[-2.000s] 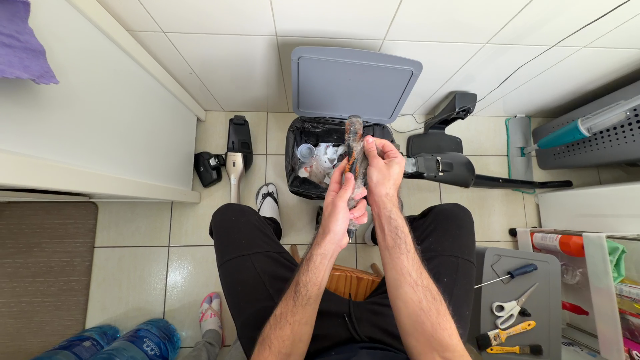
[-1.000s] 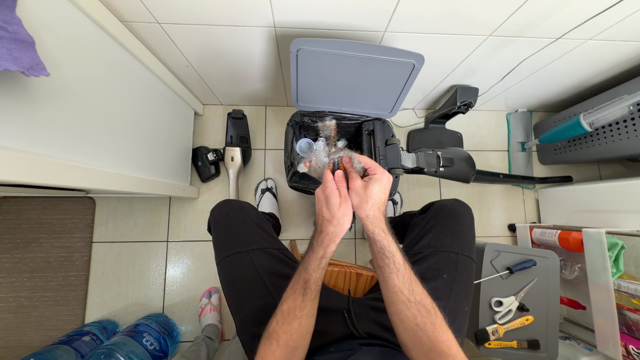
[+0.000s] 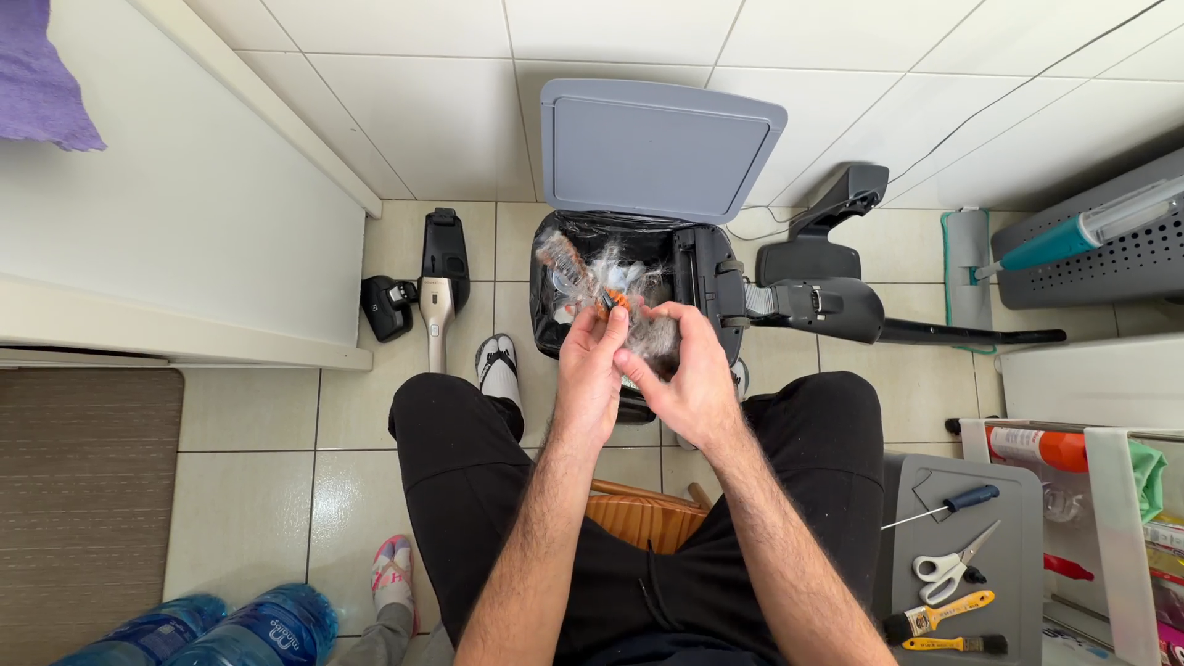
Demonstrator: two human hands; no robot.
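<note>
My left hand (image 3: 590, 370) grips one end of a vacuum brush roller (image 3: 573, 268), which is orange and dark and matted with hair and lint. Its far end points up and left over the bin. With thumb and fingers curled, my right hand (image 3: 683, 370) holds a clump of grey hair and fluff (image 3: 655, 338) beside the roller. Under both hands is the open bin with a black liner (image 3: 601, 222), holding pale waste. A black vacuum floor head (image 3: 712, 268) rests on the bin's right side, joined to a dark vacuum body (image 3: 823, 310).
The raised grey lid (image 3: 661, 148) leans towards the tiled wall. A handheld vacuum part (image 3: 437, 305) lies on the floor at left. At lower right, a grey board (image 3: 1004, 490) carries a screwdriver (image 3: 967, 499), scissors (image 3: 943, 575) and brushes (image 3: 953, 610). Another person's foot (image 3: 393, 573) is at lower left.
My hands have moved apart from their closer grip. The grey clump now shows in my right hand, and the roller's hair-covered end tilts left.
</note>
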